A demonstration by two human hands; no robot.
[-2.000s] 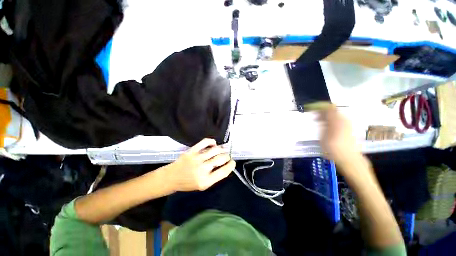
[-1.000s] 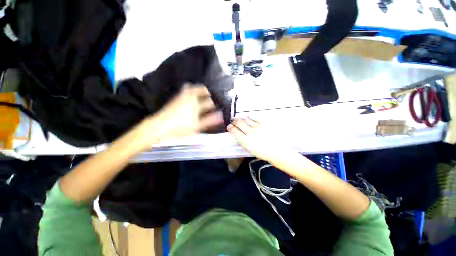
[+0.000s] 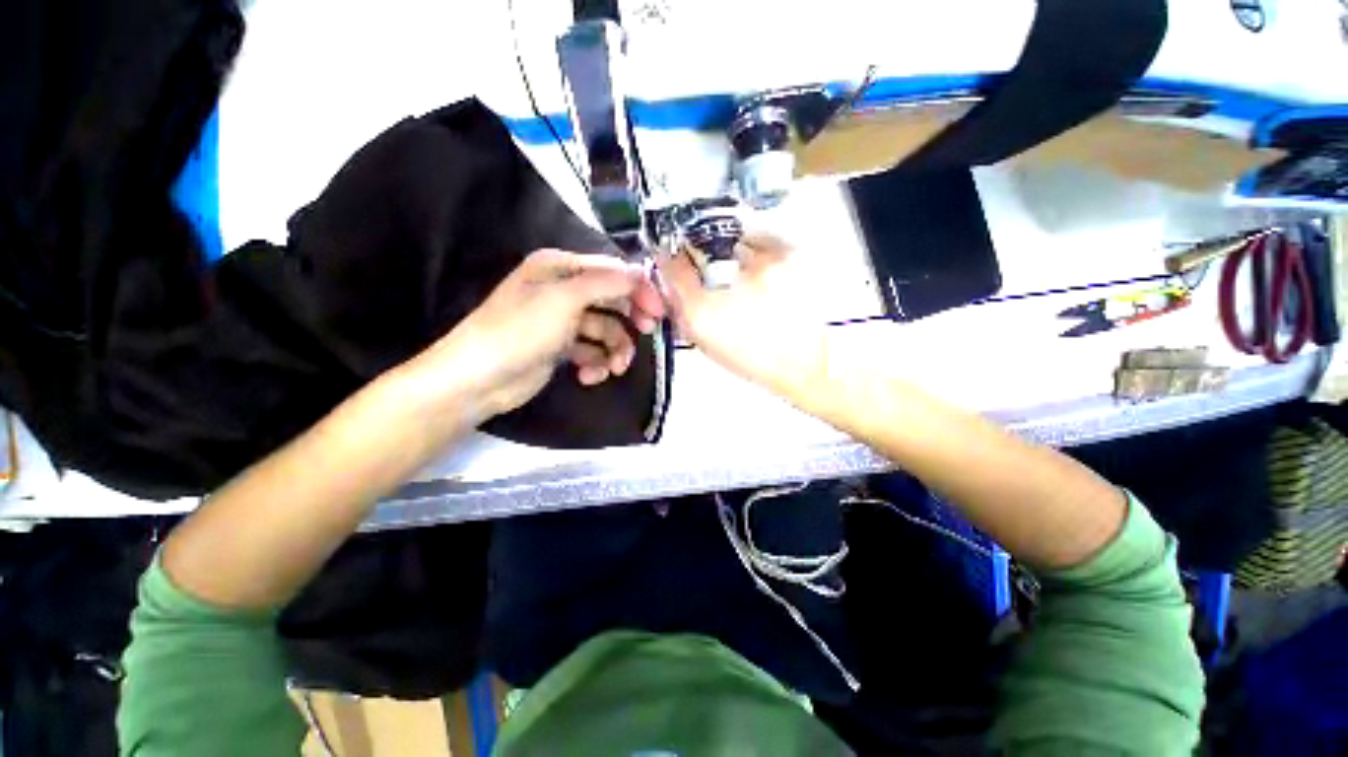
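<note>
A large dark garment piece [image 3: 429,252] lies on the white table left of the needle area. A thin pale trim [image 3: 659,392] runs along its right edge. My left hand [image 3: 555,326] is over the cloth, its thumb and index finger pinched at the edge just below the presser foot [image 3: 636,244]; what lies between the tips is too small to tell. My right hand [image 3: 739,318] is beside it, its fingertips near the presser foot and partly behind the machine's black knob [image 3: 716,234]. Whether it holds anything is hidden.
A black phone-like rectangle [image 3: 928,244] lies right of the needle. Yellow-orange snips [image 3: 1131,311], tan-brown small blocks [image 3: 1168,373] and dark-red scissors [image 3: 1268,296] lie farther right. A wide black strap [image 3: 1087,74] hangs above. Loose pale trim [image 3: 791,565] hangs over the lap below the table edge.
The view has moved closer to the machine. My left hand has moved from over the cloth to the presser foot. My right hand, earlier at the snips, has moved up beside it. The snips lie on the table.
</note>
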